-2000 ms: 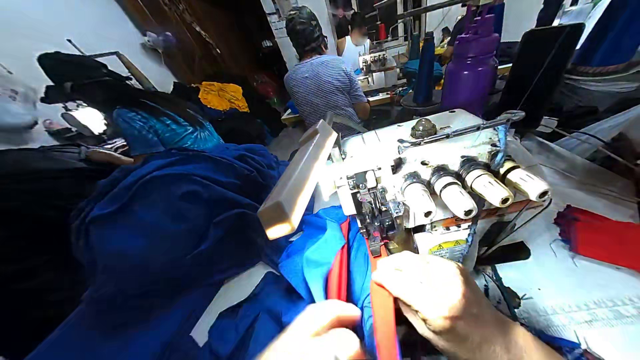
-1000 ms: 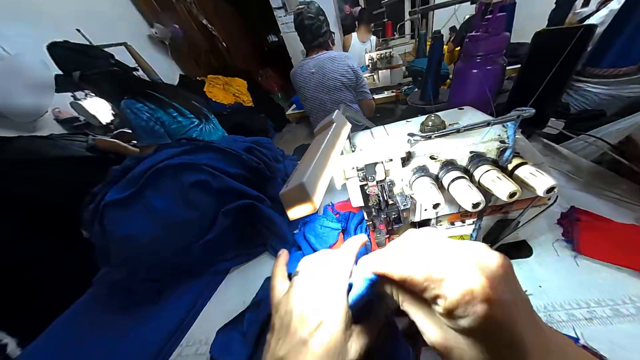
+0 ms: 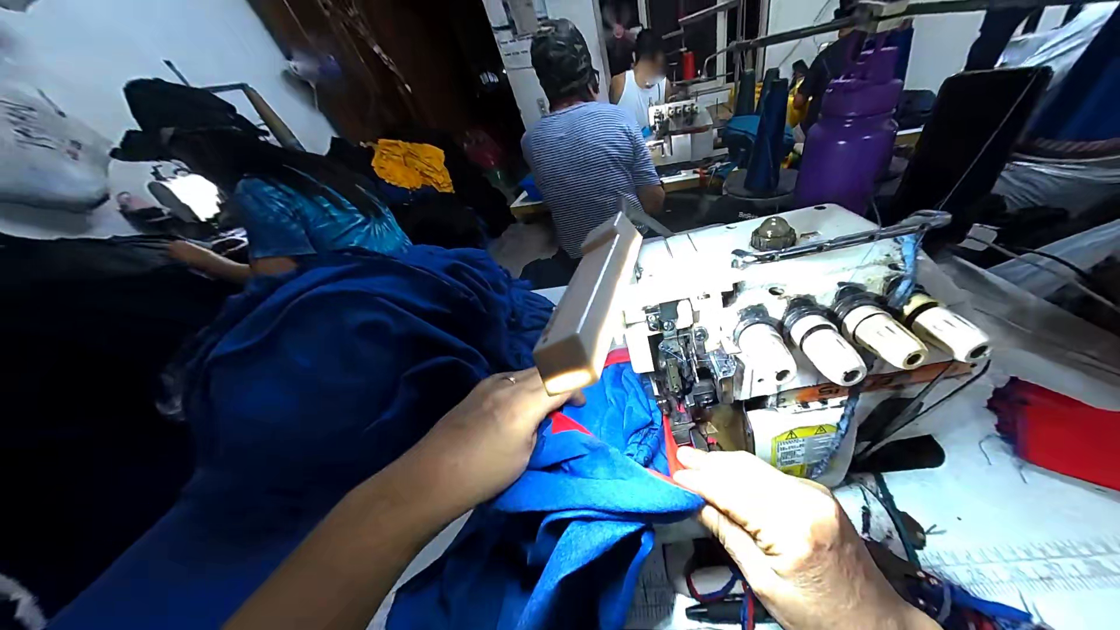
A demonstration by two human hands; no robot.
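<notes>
Blue fabric with red edging lies at the needle area of a white overlock sewing machine. My left hand grips the cloth left of the presser foot, its fingertips partly hidden by the beige lamp bar. My right hand pinches the red edge and the blue cloth just in front of the foot. Loose folds hang between and below both hands.
A large dark blue fabric pile rises at left. Four tension dials face me on the machine. Red fabric lies at right, a purple bottle behind. Several people sit farther back.
My left hand has moved forward and left from beside my right hand to beneath the lamp bar. My hands are now apart, with the blue cloth stretched between them.
</notes>
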